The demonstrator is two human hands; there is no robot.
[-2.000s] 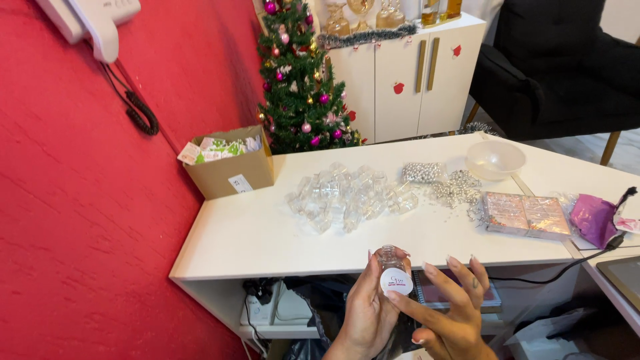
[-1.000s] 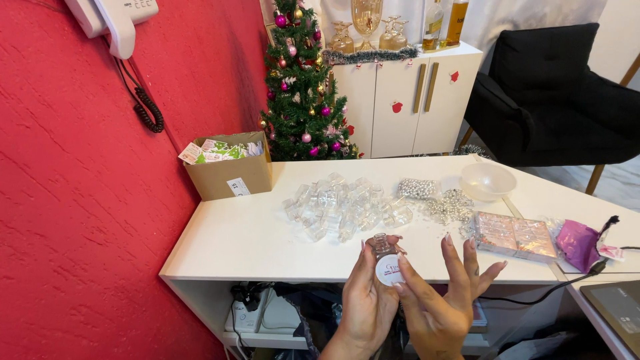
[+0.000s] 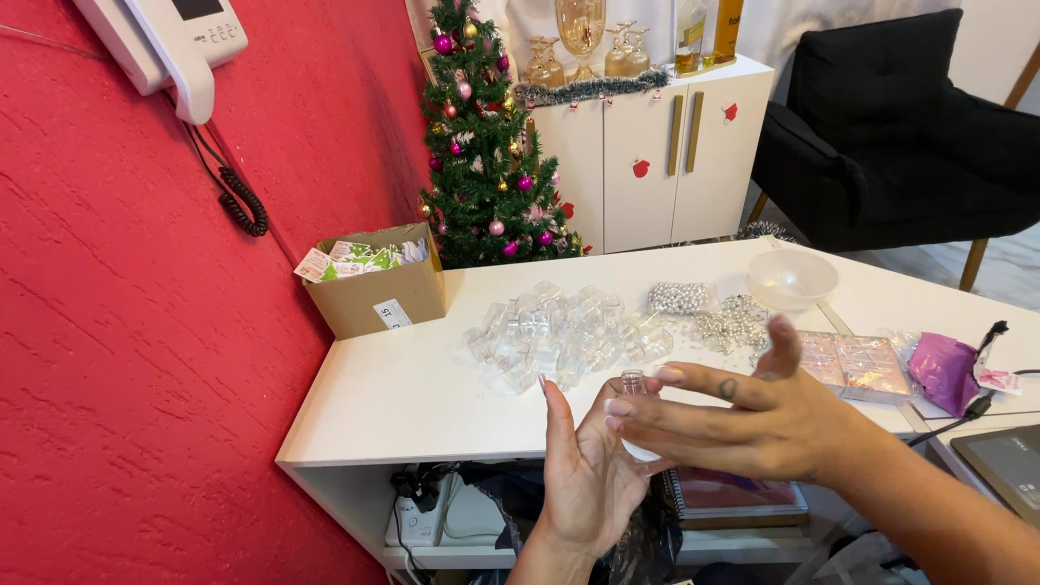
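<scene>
A small clear plastic bottle [image 3: 633, 383] with an open neck and a round white sticker [image 3: 640, 452] on its side lies in my left hand [image 3: 587, 479], palm up, thumb spread away from it. Across the bottle's front reach the fingers of my right hand [image 3: 723, 418], touching or pressing at the sticker and hiding part of it. Beyond the hands, on the white desk, lies a heap of similar clear bottles [image 3: 540, 329]. Right of the heap are a bag of silvery beads [image 3: 681, 297] and loose silvery pieces [image 3: 734, 322].
A cardboard box [image 3: 378, 297] of printed tags stands at the desk's left end by the red wall. To the right are a translucent bowl [image 3: 792, 278], wrapped pink packs [image 3: 861, 364], a purple pouch [image 3: 941, 370] and a laptop [image 3: 1007, 463]. An open shelf [image 3: 715, 551] lies under the desk [image 3: 390, 406].
My left thumb has lifted off the bottle and spread out. My right fingers have swung across the bottle's front, over the sticker that showed more fully before.
</scene>
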